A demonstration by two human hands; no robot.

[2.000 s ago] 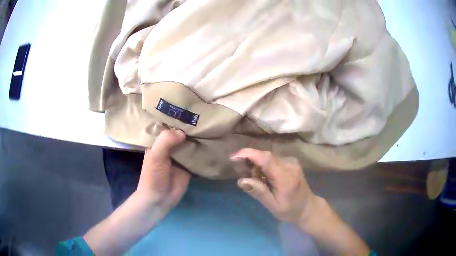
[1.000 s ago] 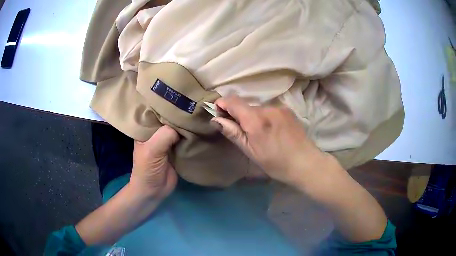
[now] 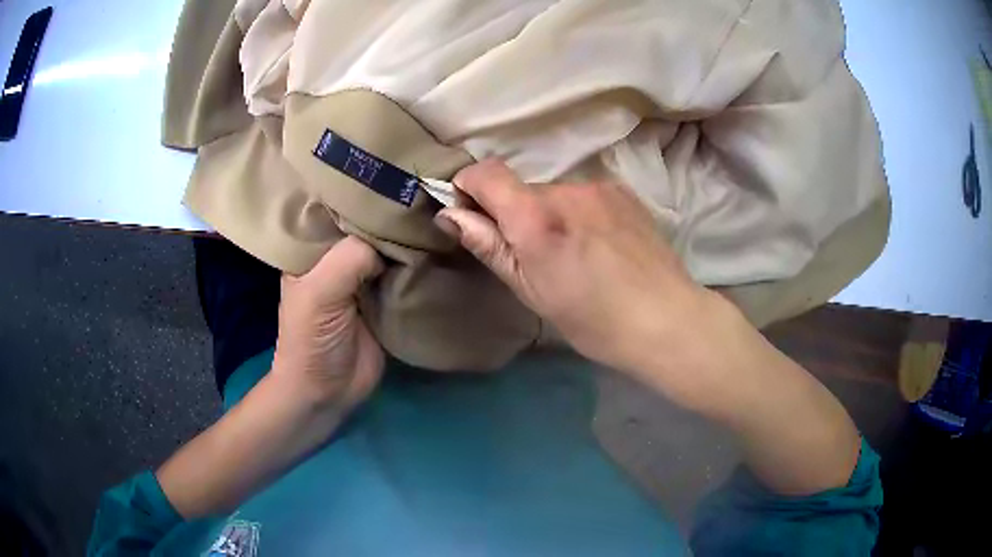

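A tan jacket [image 3: 245, 201] lies on the white table with its shiny cream lining [image 3: 544, 76] outward. The tan neck facing [image 3: 310, 114] carries a black brand label [image 3: 364, 166]. My left hand [image 3: 326, 321] grips the jacket's edge below the label, thumb on top, fingers hidden underneath. My right hand [image 3: 577, 256] holds thread snips [image 3: 439, 192] between thumb and fingers. Their pale blades point left and touch or nearly touch the label's right end. The handle is hidden in my hand.
A black phone-like slab [image 3: 24, 71] lies at the table's far left. Black scissors [image 3: 970, 174] lie at the far right, near a yellow patch [image 3: 984, 87]. The white table's [image 3: 98, 163] front edge runs below the jacket. A dark blue item [image 3: 957, 392] is below the table at right.
My right hand has come in from below right and brought the snips to the label's right end. The jacket collar and my left hand sit slightly higher and further left in view.
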